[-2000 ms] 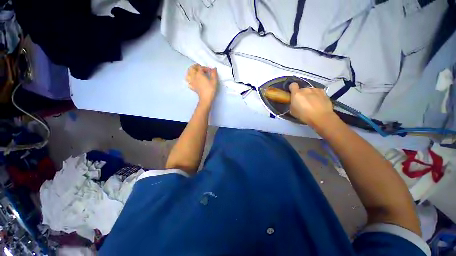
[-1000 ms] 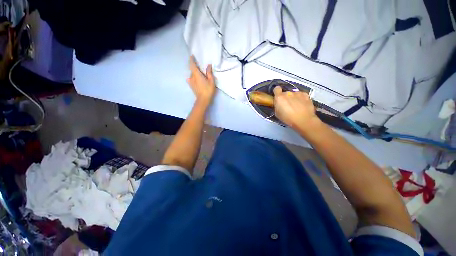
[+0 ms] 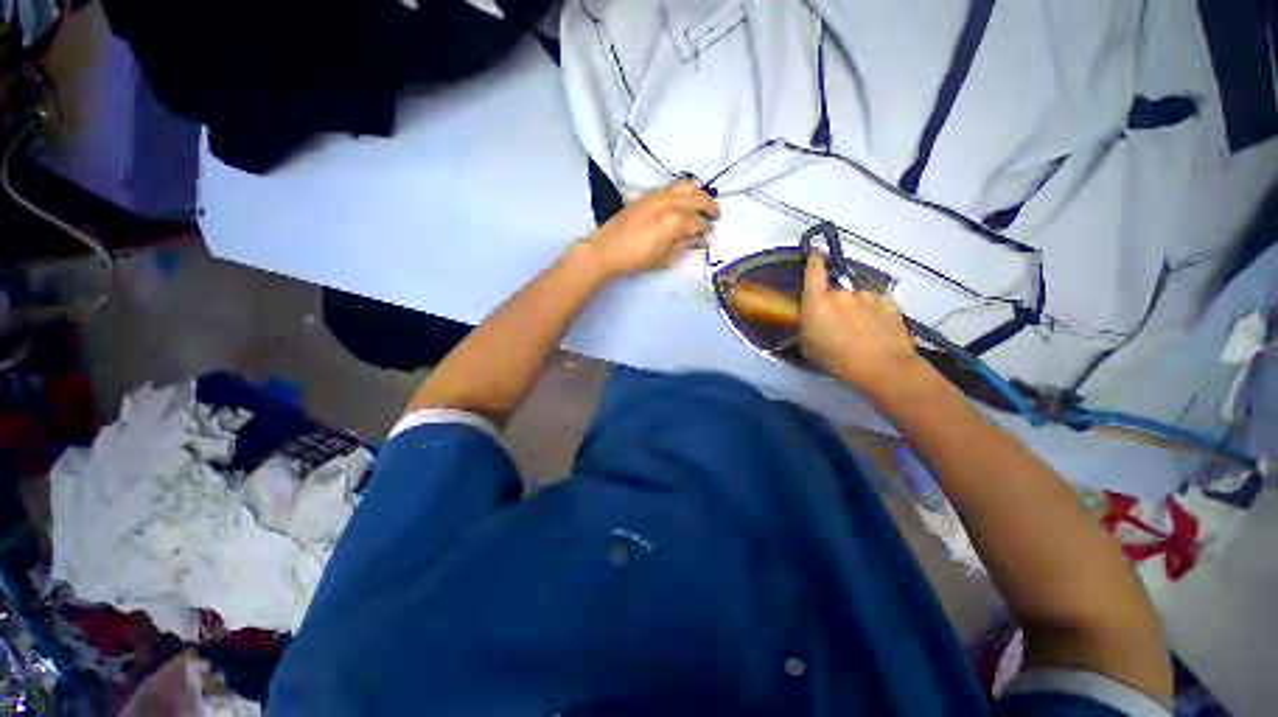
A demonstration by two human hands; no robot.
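Observation:
A large whitish garment (image 3: 897, 84) with black seam lines lies spread on the pale table (image 3: 393, 210). A whitish panel (image 3: 925, 224) outlined by black edging lies near the table's front edge. My right hand (image 3: 852, 325) is closed around the orange-brown handle of the steam iron (image 3: 757, 303), which rests flat at the panel's lower left part, its tip pointing left. My left hand (image 3: 664, 228) is left of the iron tip, its fingers pinching the garment's edge at a black seam corner. The cloth under its fingertips is partly hidden.
A black garment pile (image 3: 308, 70) lies at the table's far left. A blue hose (image 3: 995, 385) trails right from the iron. White cloth (image 3: 168, 504) is heaped on the floor at left. A red strip (image 3: 1156, 532) lies on white cloth below the table's right end.
My left hand has moved right from the garment's left edge and pinches the cloth near the iron. The iron moved left, then slightly right again. The garment appears shifted right in view.

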